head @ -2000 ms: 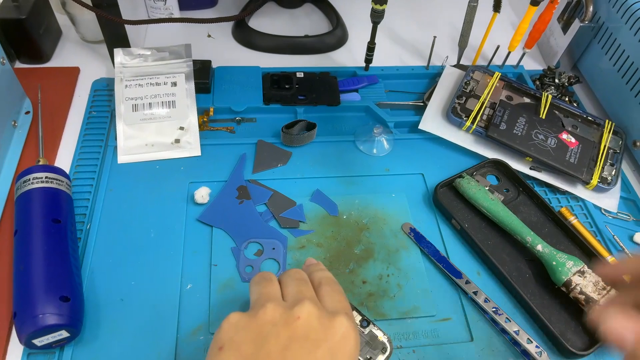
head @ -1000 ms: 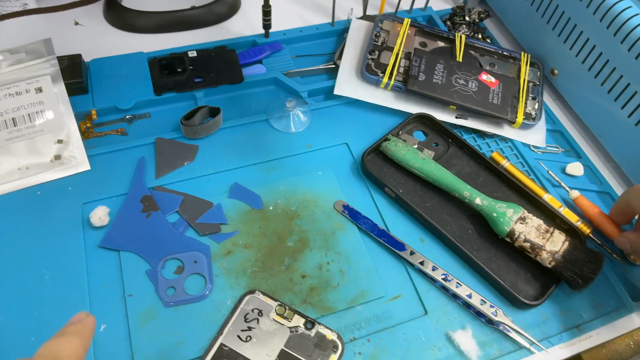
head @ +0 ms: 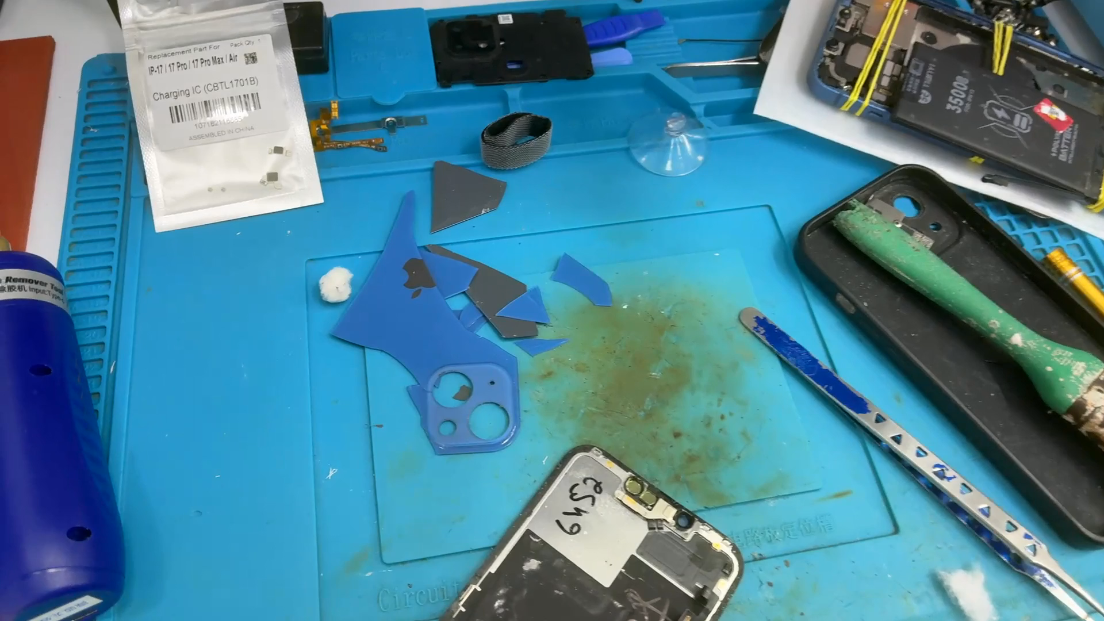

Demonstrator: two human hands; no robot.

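Neither of my hands shows in the head view now. At the bottom centre lies a phone's screen assembly (head: 604, 552), inner side up, with handwriting on it and its lower part cut off by the frame. Broken pieces of a blue phone back glass (head: 405, 302) lie left of centre, joined to a camera ring with round holes. To the right rest metal tweezers with blue grips (head: 897, 431). A green-handled brush (head: 975, 302) lies across a black phone case (head: 845, 259); its bristles are out of frame. White cotton tufts (head: 335, 285) sit on the blue silicone mat (head: 216, 448).
A blue glue remover tool (head: 52, 440) stands at the left edge. Along the back are a labelled plastic pouch (head: 224, 172), flex cables (head: 345, 134), a rolled mesh strap (head: 516, 142), a clear suction cup (head: 668, 147), and an opened phone with yellow bands (head: 957, 95).
The hand seen near the bottom centre two seconds ago is gone, and the screen assembly is exposed. The hand at the right edge, by an orange-handled tool one second ago, has left view.
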